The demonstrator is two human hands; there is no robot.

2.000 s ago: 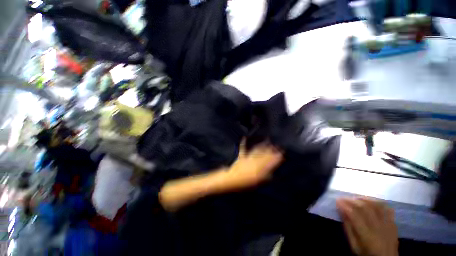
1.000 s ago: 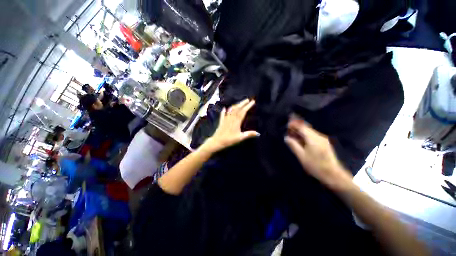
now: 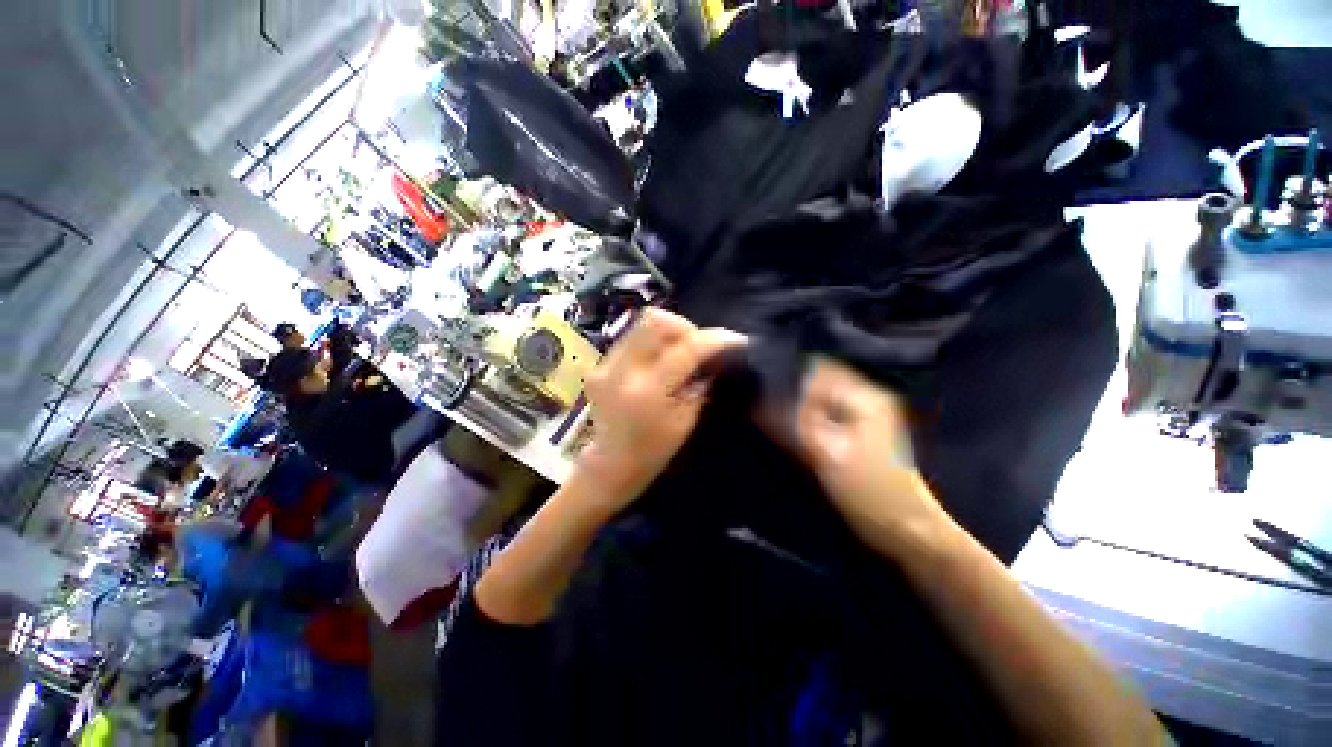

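A large black garment piece (image 3: 1008,336) lies over the white table and down toward my lap, merging with my black clothing. My left hand (image 3: 643,394) is closed on a part of the black cloth at its left side. My right hand (image 3: 852,438), slightly blurred, pinches the same cloth a short way to the right. A strip of cloth spans between the two hands. The fingertips are partly hidden by the cloth and by blur.
A white sewing machine head (image 3: 1242,329) stands at the right, with snips (image 3: 1293,555) on the table (image 3: 1110,584) below it. A black garment pile with white parts (image 3: 931,142) lies beyond. At the left are a yellowish machine (image 3: 544,355) and a seated person in dark clothing (image 3: 343,423).
Both hands were apart with fingers spread or loose over the cloth; now they have closed on it, near each other. The view has shifted, showing more of the machine and the pile.
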